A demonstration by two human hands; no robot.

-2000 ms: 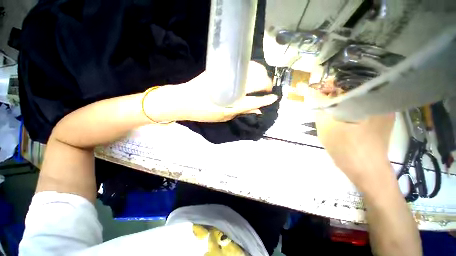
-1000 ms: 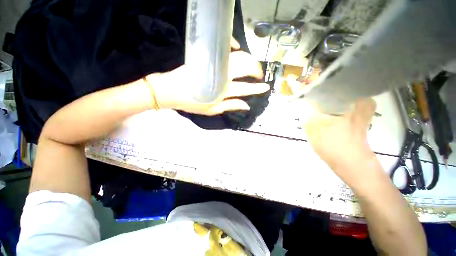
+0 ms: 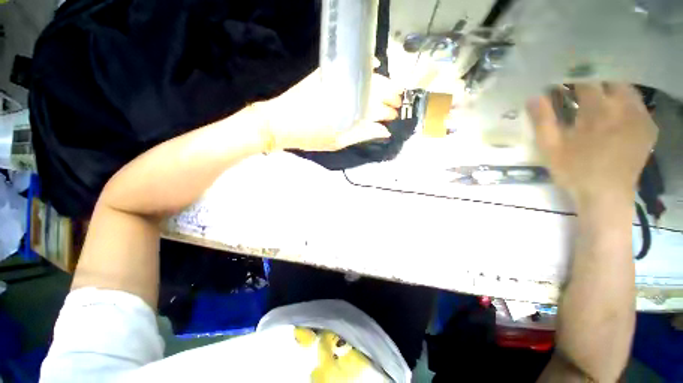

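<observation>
The black garment (image 3: 187, 67) lies in a large heap at the left, its narrow end reaching the presser foot (image 3: 408, 105). My left hand (image 3: 329, 112) lies flat on the cloth just left of the foot, fingertips at the cloth's end, partly hidden by a pale rounded tube (image 3: 347, 60). My right hand (image 3: 603, 135) is at the pale sewing machine head (image 3: 517, 97), blurred, with fingers bent on or in front of its body; whether it holds anything is hidden. A tan block (image 3: 437, 114) sits right beside the foot.
Grey thread snips (image 3: 502, 175) lie on the white table (image 3: 419, 232). One black shears handle (image 3: 642, 230) shows behind my right wrist. Below the table edge are a red tray (image 3: 524, 338) at right and a blue crate (image 3: 217, 313) at left.
My right hand has moved right and up, away from beside the needle, to the machine head. The snips and tan block are now more exposed. My left hand stays on the cloth.
</observation>
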